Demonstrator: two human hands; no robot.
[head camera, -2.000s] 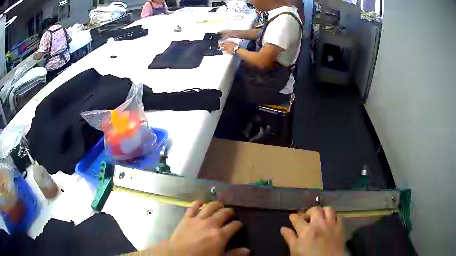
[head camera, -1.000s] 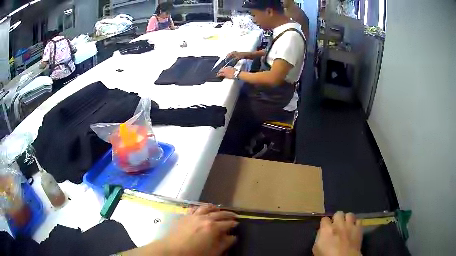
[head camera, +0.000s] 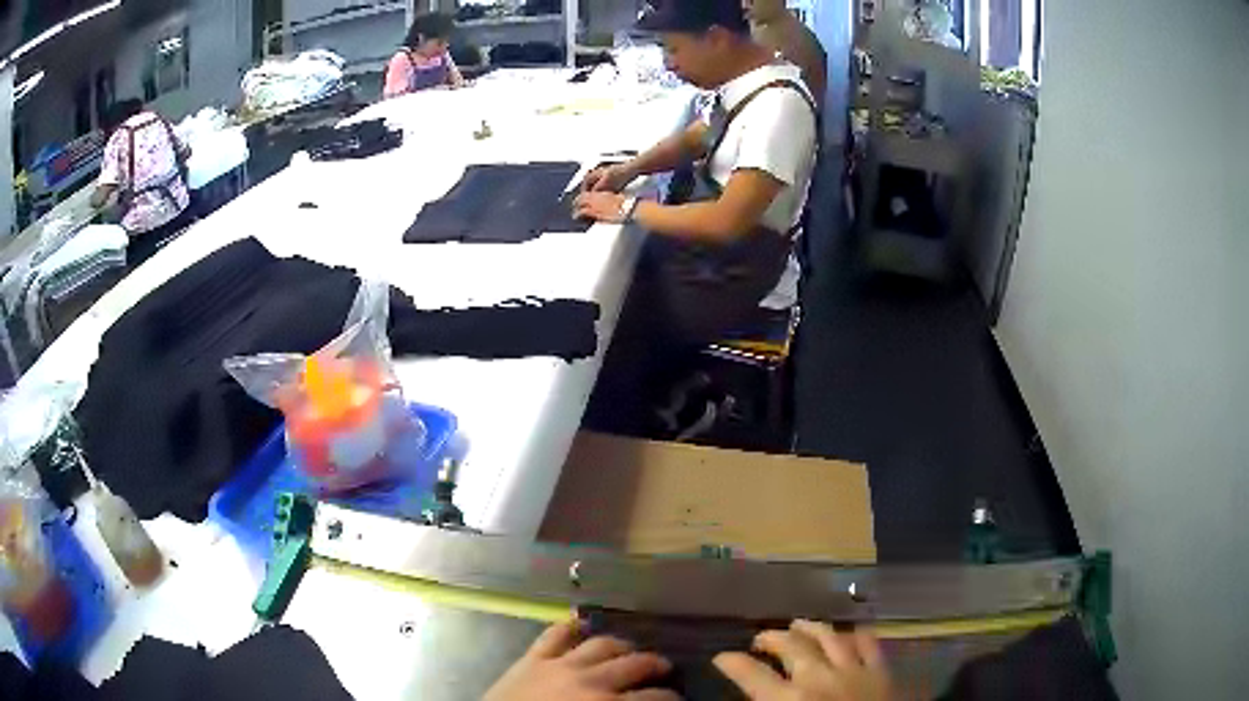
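A flat black fabric piece (head camera: 696, 638) lies on the metal bed, its far edge at the long steel clamp bar (head camera: 712, 579). My left hand (head camera: 589, 668) and my right hand (head camera: 808, 666) lie on it, fingers spread, both cut off by the lower edge. The bar shows its wide screwed face. A yellow strip (head camera: 452, 596) runs along its near side, broken where the black fabric is. Green end brackets (head camera: 284, 559) hold the bar at both ends.
A bagged red-orange pot (head camera: 336, 425) stands in a blue tray (head camera: 247, 497), with a squeeze bottle (head camera: 126, 537) left of it. Black fabric (head camera: 226, 667) lies lower left, another pile (head camera: 206, 356) beyond. A brown board (head camera: 712, 500) lies beyond the bar. A person (head camera: 740, 178) sits at the white table.
One second ago the bar showed only a thin edge; now its wide face shows again. My right hand has moved left, closer to my left hand. My left hand sits lower in the picture.
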